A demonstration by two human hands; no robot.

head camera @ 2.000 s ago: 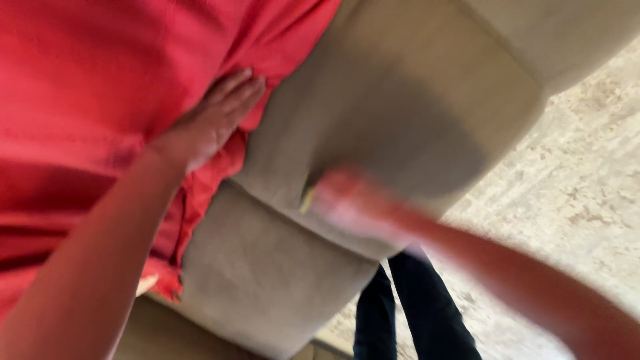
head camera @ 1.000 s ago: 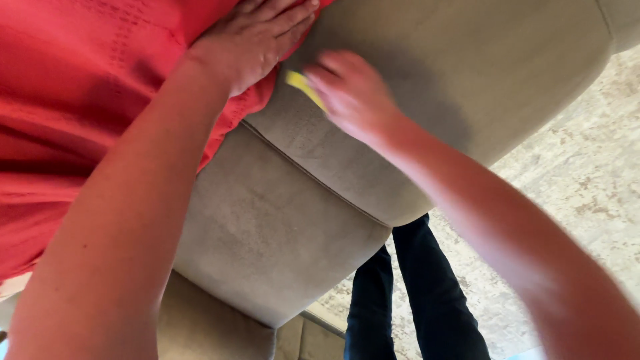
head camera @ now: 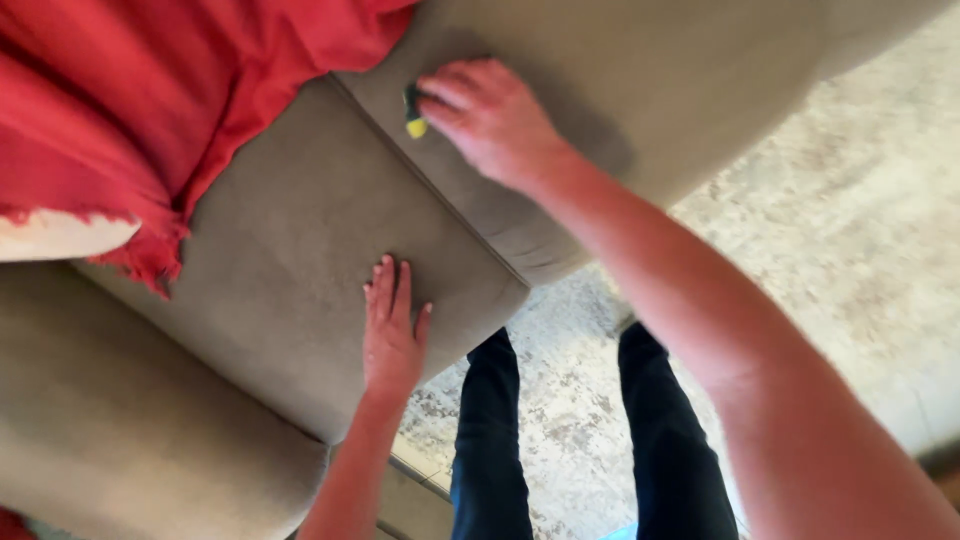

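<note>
My right hand (head camera: 487,120) grips a small dark green and yellow sponge (head camera: 415,112) against the seat cushion of a taupe fabric sofa (head camera: 712,82), just right of the seam between two cushions. Much of the sponge is hidden by my fingers. My left hand (head camera: 392,345) lies palm down, fingers apart, on the nearer cushion (head camera: 300,195) and holds nothing. A red cloth with a frayed edge (head camera: 247,67) is draped over the sofa at the upper left.
A pale, rounded thing (head camera: 67,234) sticks out from under the red cloth. The sofa's armrest (head camera: 135,405) is at the lower left. My legs in dark trousers (head camera: 491,442) stand by the sofa's edge on a mottled, light rug or floor (head camera: 847,187).
My left hand has left the red cloth and now rests on the nearer cushion. My right hand still holds the sponge on the other cushion. The view has shifted.
</note>
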